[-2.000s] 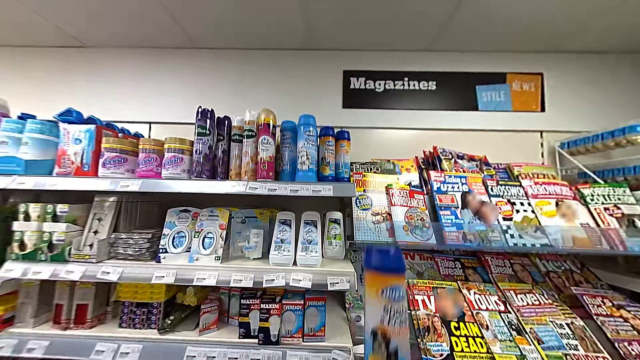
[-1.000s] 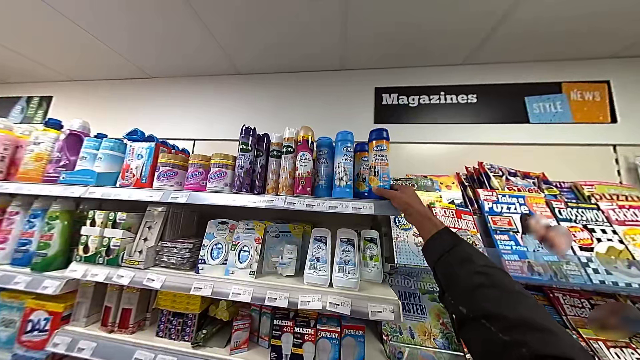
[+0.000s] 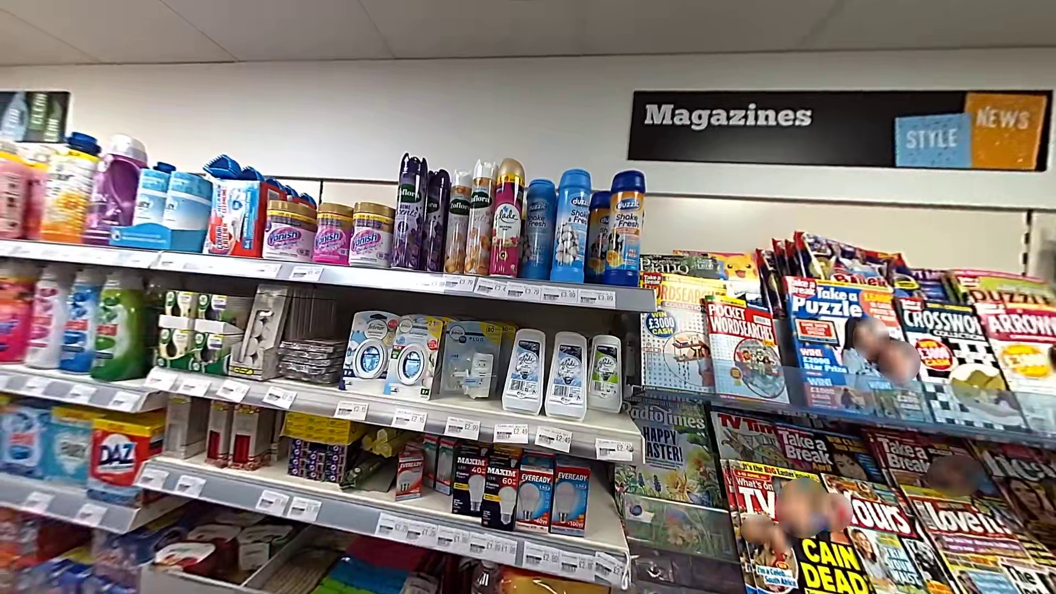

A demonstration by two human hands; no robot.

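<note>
Neither of my hands is in the head view now. At the right end of the top shelf, an orange and blue Duzzit Shake & Fresh container (image 3: pixel 625 228) stands upright, with a similar one (image 3: pixel 597 238) just behind and left of it. Beside them are two blue Duzzit containers, the nearer one (image 3: pixel 570 226) with a white label picture. Further left stand a pink Glade aerosol can (image 3: pixel 507 218), orange and white Zoflora cans (image 3: pixel 480 219) and purple Zoflora cans (image 3: pixel 409 213).
Vanish tubs (image 3: pixel 332 234) share the top shelf (image 3: pixel 379 275). Below are air fresheners (image 3: pixel 525 371) and boxed light bulbs (image 3: pixel 535 492). A magazine rack (image 3: pixel 742 398) adjoins on the right, under a black sign (image 3: pixel 767 129). Laundry bottles (image 3: pixel 120 326) stand at the left.
The orange and blue container, low in front of the shelves two seconds ago, stands at the top shelf's right end. The hand and dark sleeve touching it one second ago have left the view.
</note>
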